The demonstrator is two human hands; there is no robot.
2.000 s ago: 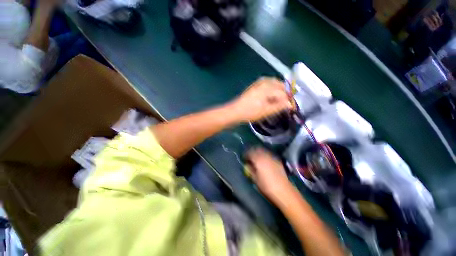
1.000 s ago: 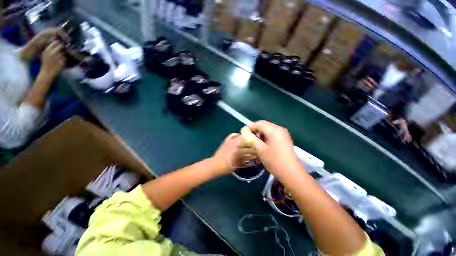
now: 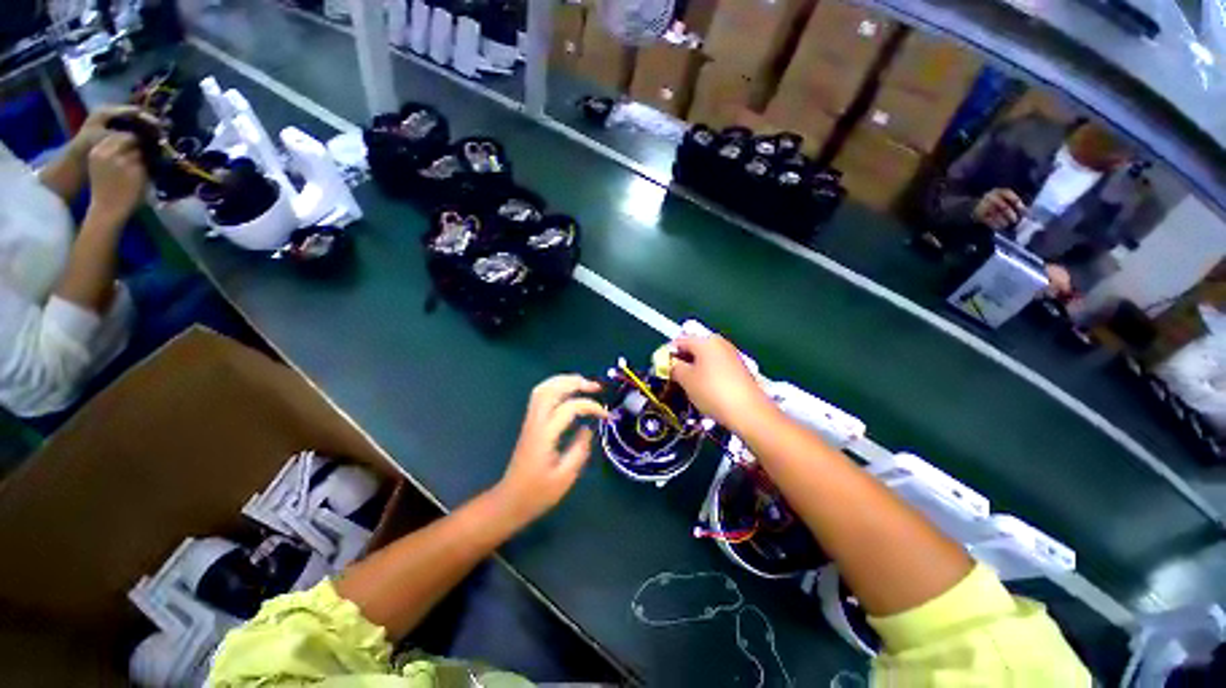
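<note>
A white camera housing (image 3: 651,457) stands open side up, with a black inside and a small pale hub at its centre. Yellow, black and red leads (image 3: 648,393) with small white plugs stick up over its rim. My left hand (image 3: 554,437) is at its left side, fingers apart and empty. My right hand (image 3: 706,376) is at its back edge, fingers bent together, with yellow on a fingertip; whether it grips a lead is hidden. A second housing (image 3: 753,531) with red leads is beside it, partly under my right forearm.
Thin pale cord loops (image 3: 686,599) lie on the green bench near me. Black camera modules (image 3: 500,266) cluster further left. A cardboard box (image 3: 148,417) with white-and-black units is at lower left. A person (image 3: 67,255) works at far left, another (image 3: 1035,202) across the bench.
My hands were together over the housing and have moved apart. My left hand has moved left and opened. The leads and the housing's inside now show between them.
</note>
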